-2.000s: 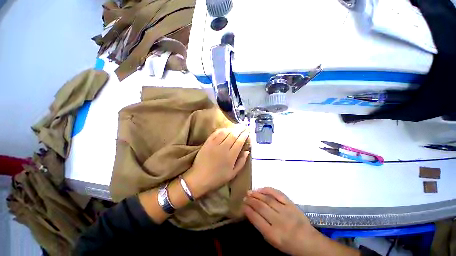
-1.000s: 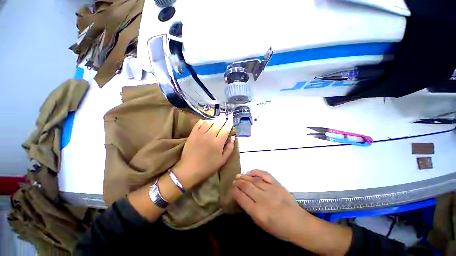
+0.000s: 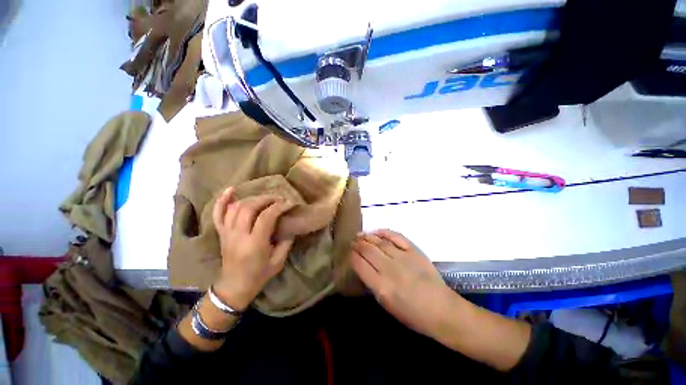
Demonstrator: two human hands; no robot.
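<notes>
A khaki-brown garment panel [image 3: 226, 150] lies bunched on the white table, its upper right part under the machine's needle area [image 3: 331, 139]. My left hand [image 3: 252, 241] is on the panel with fingers curled into a raised fold of cloth, left of and nearer me than the needle. My right hand [image 3: 391, 274] rests at the panel's right edge near the table front, its fingertips on the cloth edge. A grey-blue block [image 3: 359, 159] stands just right of the needle area. The presser foot is too small to make out.
The white machine head [image 3: 451, 83] spans the back. Snips [image 3: 519, 179] and two small brown swatches [image 3: 646, 196] lie at right. A black phone [image 3: 523, 116] lies behind the snips. Brown strips [image 3: 177, 56] are piled back left. Khaki cloth [image 3: 105, 177] hangs off the left edge.
My left hand has moved from beside the needle back and to the left, lifting a fold of cloth. My right hand stays at the panel's edge. The camera view has shifted.
</notes>
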